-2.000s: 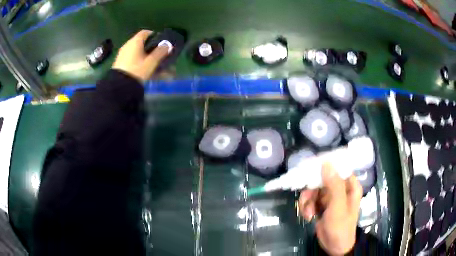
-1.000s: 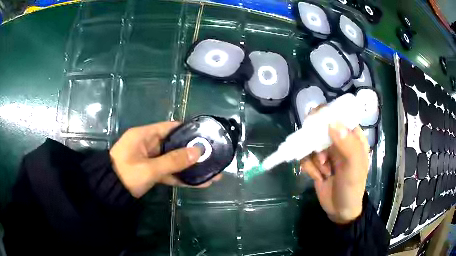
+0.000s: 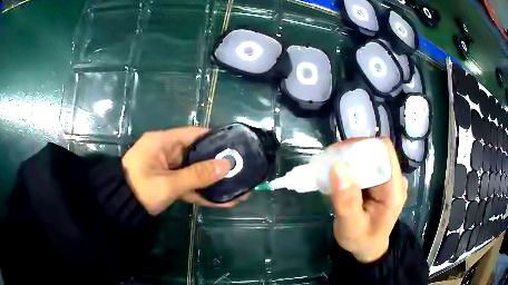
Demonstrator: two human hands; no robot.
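Note:
My left hand (image 3: 167, 167) holds a black oval housing unit (image 3: 237, 142) over the clear plastic tray, with the thumb on its white centre ring. The unit's small side tab points right. My right hand (image 3: 367, 206) grips the white glue bottle (image 3: 356, 164), its nose pointing left. The green needle tip (image 3: 263, 187) is at the lower right edge of the unit; whether it touches cannot be told. My left fingers behind the unit are mostly hidden.
Two grey-faced units (image 3: 249, 51) lie above my hands, and several more (image 3: 379, 67) are clustered at upper right. The clear plastic tray (image 3: 103, 103) covers the green bench. A pad sheet (image 3: 445, 222) with black oval pads stands at right. The conveyor belt (image 3: 445, 39) carries black units.
My left hand has brought a black unit from the conveyor to above the tray. My right hand has tilted the bottle and moved its tip left, to the unit's edge.

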